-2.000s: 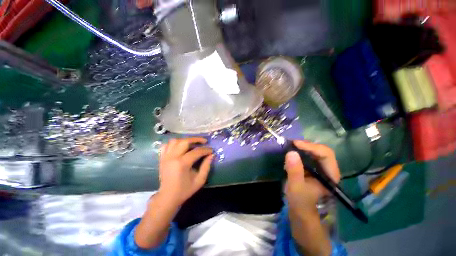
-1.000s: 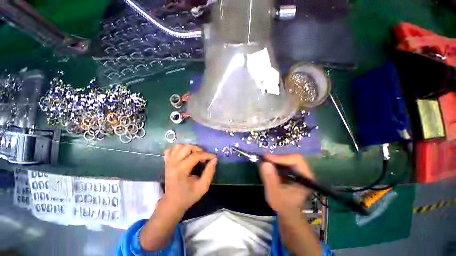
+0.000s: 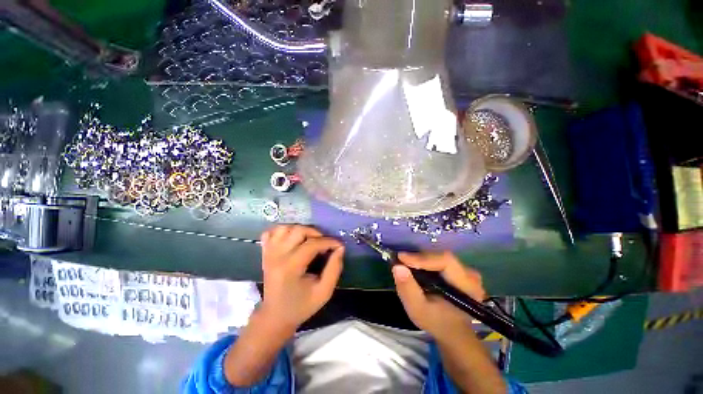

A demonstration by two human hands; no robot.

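My right hand (image 3: 441,295) grips the black handle of the soldering iron (image 3: 482,314). The iron's metal tip points up-left, over small bits on the purple mat's front edge (image 3: 401,235). My left hand (image 3: 299,275) is at the bench edge left of the tip, thumb and fingertips curled close together. The fingers hide whatever is between them, so I cannot tell if it holds a ring. The thin solder wire (image 3: 173,229) runs from the silvery box (image 3: 48,225) at the left to the left fingers. Small dark, silver and gold components (image 3: 462,218) lie scattered on the mat.
The translucent fume hood (image 3: 385,154) hangs over the mat. A heap of rings (image 3: 154,169) is at left, with separate rings (image 3: 280,181) beside the hood. A round dish (image 3: 499,135), tweezers (image 3: 553,185) and blue box (image 3: 613,173) are at right. Printed sheets (image 3: 123,296) hang at front left.
The iron has swung from the components at the right to the bits nearer my left hand, its tip now slightly further left. The view has shifted. My left hand keeps its curled pose.
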